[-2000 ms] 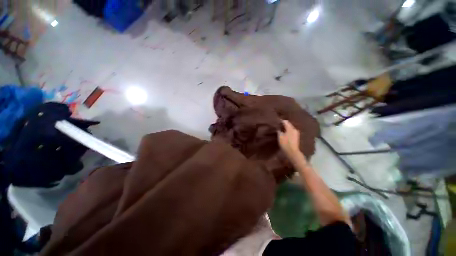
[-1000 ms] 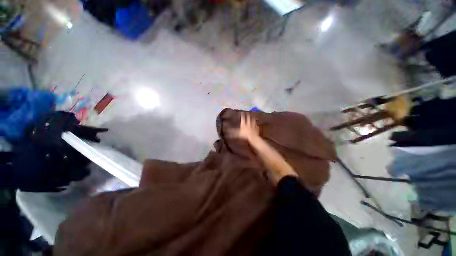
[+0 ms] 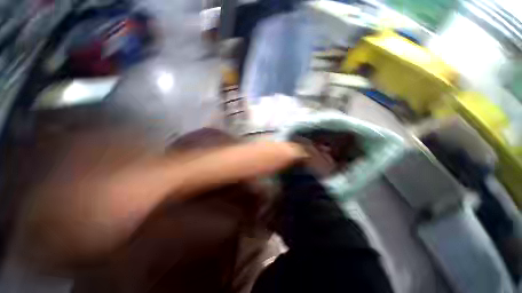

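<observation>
The view is strongly blurred. Brown garments (image 3: 183, 246) lie in a soft heap low in front of me, below a bare forearm. The forearm meets my black right sleeve near the picture's middle and runs left, widening into a large blur close to the camera. This blur looks like my right hand (image 3: 80, 200); its fingers and grip cannot be made out. My left hand is not discernible. The pale green rim of an open sack (image 3: 378, 149) stands beyond my sleeve, with dark brown cloth (image 3: 343, 146) inside.
Light blue-grey garments (image 3: 275, 57) hang beyond the sack. A yellow-covered table (image 3: 406, 63) stands at the upper right. Grey flat-sided objects (image 3: 423, 177) stand right of the sack. Shiny floor (image 3: 166, 103) and a dark, partly coloured pile (image 3: 109, 46) show at the upper left.
The view has swung right, bringing the sack mouth and yellow table into sight. My right forearm now stretches left across the picture instead of up over the brown garments.
</observation>
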